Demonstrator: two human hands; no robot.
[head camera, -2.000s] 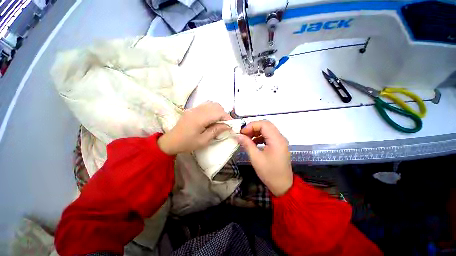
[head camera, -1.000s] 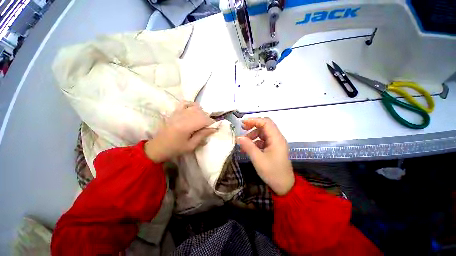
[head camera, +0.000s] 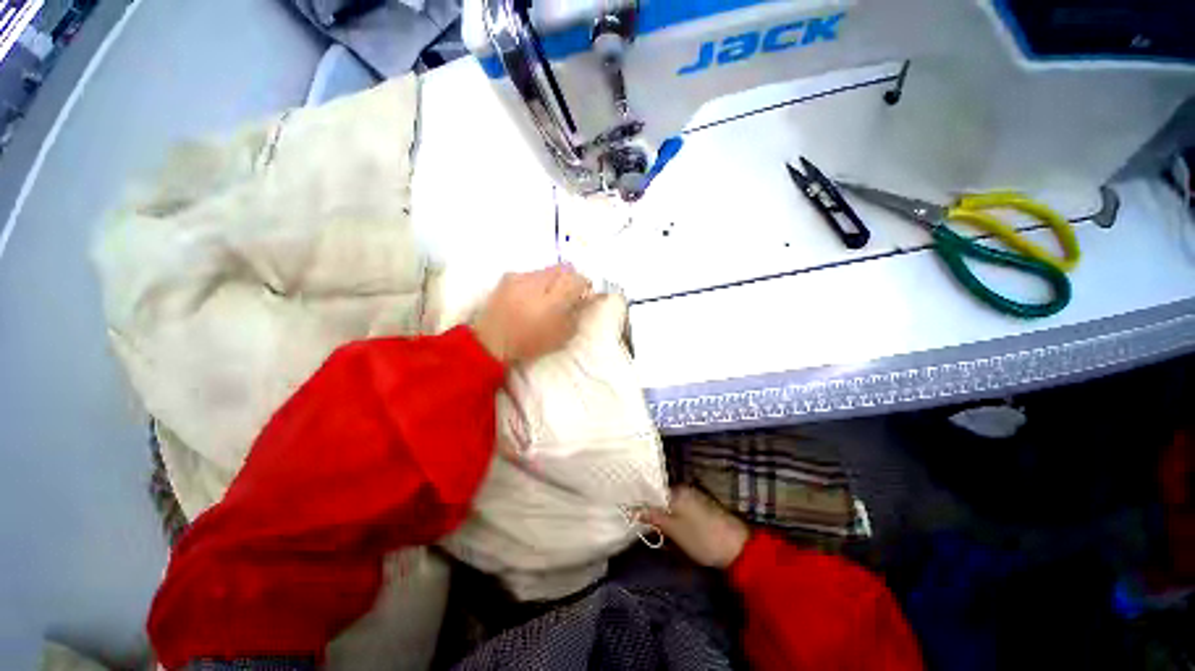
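Note:
The cream padded jacket (head camera: 275, 275) spreads over the left of the table and down over its front edge. My left hand (head camera: 531, 312) grips its edge near the needle area. My right hand (head camera: 701, 527) is lower, below the table edge, gripping the hem; its fingertips are partly hidden by cloth. A thin white drawcord loop (head camera: 647, 530) hangs at the hem beside my right hand. The checked lining (head camera: 773, 482) shows below the table edge, to the right of the cream cloth.
The white JACK sewing machine (head camera: 773, 46) stands behind, its presser foot area (head camera: 616, 177) beyond my left hand. Black thread snips (head camera: 831, 207) and scissors with yellow and green handles (head camera: 1003, 262) lie on the right of the table. A ruler strip (head camera: 904, 380) runs along the front edge.
My right hand has moved down from the table to the hem below the edge. The cream cloth is now stretched between both hands, and the drawcord loop shows. The view has shifted right.

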